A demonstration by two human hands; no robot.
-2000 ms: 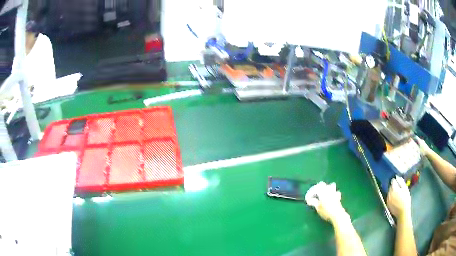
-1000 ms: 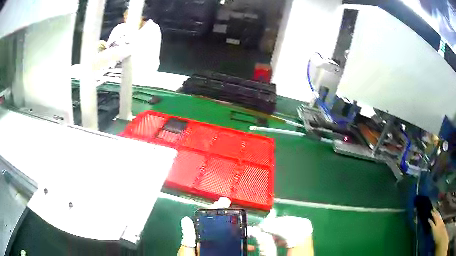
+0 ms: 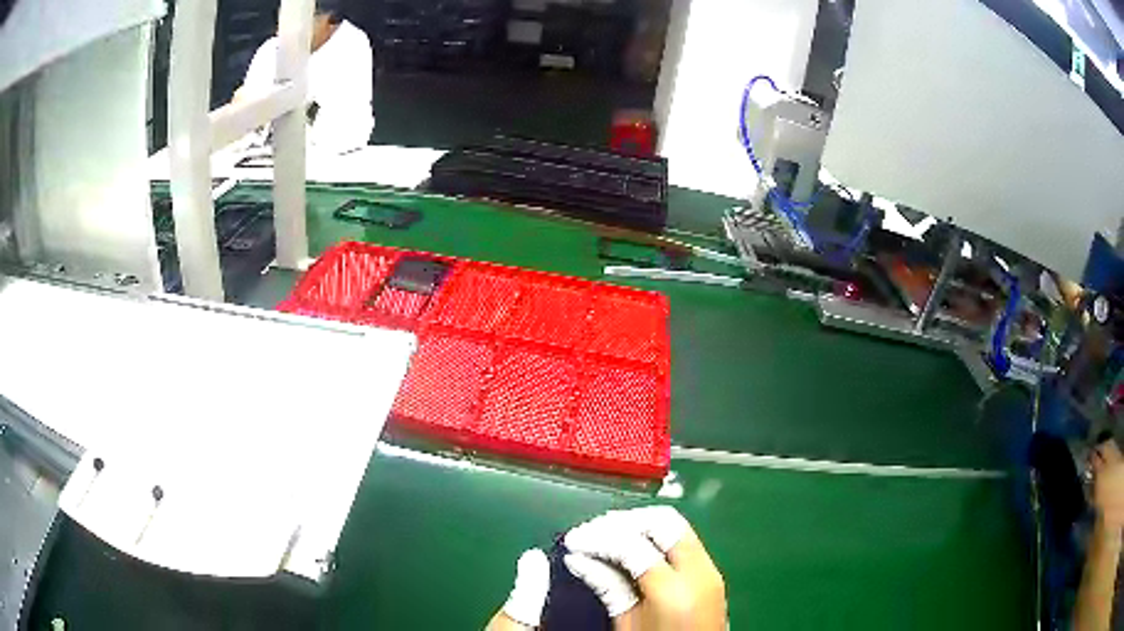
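A dark phone middle frame [image 3: 574, 604] is held at the bottom centre, cut off by the picture's lower edge. My right hand [image 3: 659, 573], with white finger cots, lies over its upper end and right side. My left hand [image 3: 526, 594] shows only a white-tipped digit at the frame's left side; the rest is out of the picture. Most of the frame is hidden by my fingers or cut off.
A red perforated tray [image 3: 530, 370] with a small dark piece in one compartment lies ahead. A white machine plate [image 3: 210, 419] is at left. Black stacked trays [image 3: 555, 179] and a person in white [image 3: 333, 86] are beyond. Another person's hand [image 3: 1107, 481] is at far right.
The frame has moved lower in view, and its screen side no longer shows as before. My right hand has come over its upper end. The view has shifted slightly.
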